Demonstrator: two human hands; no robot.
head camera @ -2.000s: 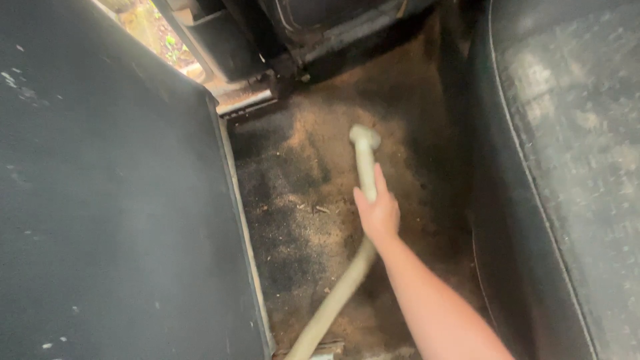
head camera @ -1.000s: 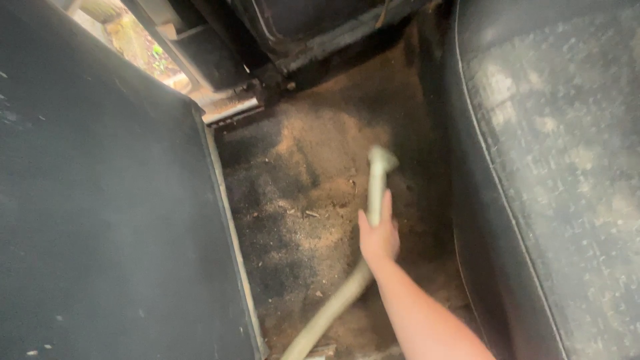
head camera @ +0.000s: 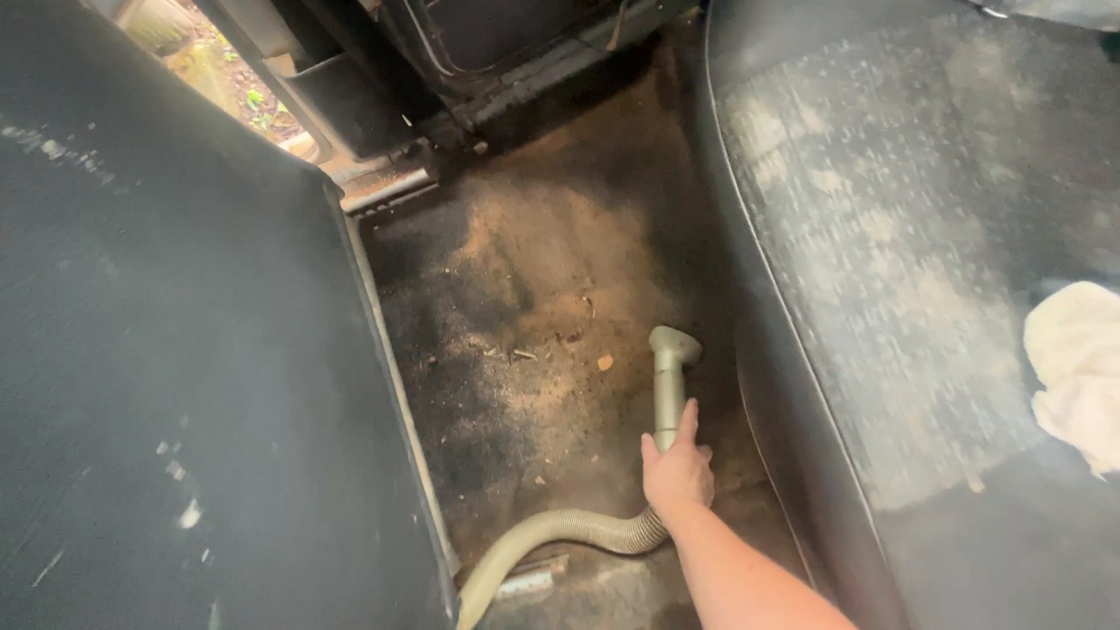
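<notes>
My right hand [head camera: 681, 472] grips the end of a beige vacuum hose [head camera: 577, 528], its fingers around the tube below a small round-headed vacuum nozzle [head camera: 670, 376]. The nozzle's head rests on or just over the dirty car floor carpet [head camera: 560, 236], close to the base of the seat on the right. Crumbs, bits of debris and a small tan leaf-like scrap [head camera: 605, 361] lie left of the nozzle. The ribbed hose curves from under my hand to the lower left and passes out of sight behind the seat back. My left hand is not in view.
A dark seat back [head camera: 201, 350] with pale marks fills the left. On the right a stained car seat [head camera: 875, 262] bears a crumpled white cloth [head camera: 1081, 372]. A metal seat rail piece [head camera: 529, 579] lies near the hose. The door sill [head camera: 389, 191] and an opening to outside are at top left.
My right hand and the nozzle have moved toward the near end of the floor, beside the right seat. The hose now bends more sharply. The white cloth has come into view.
</notes>
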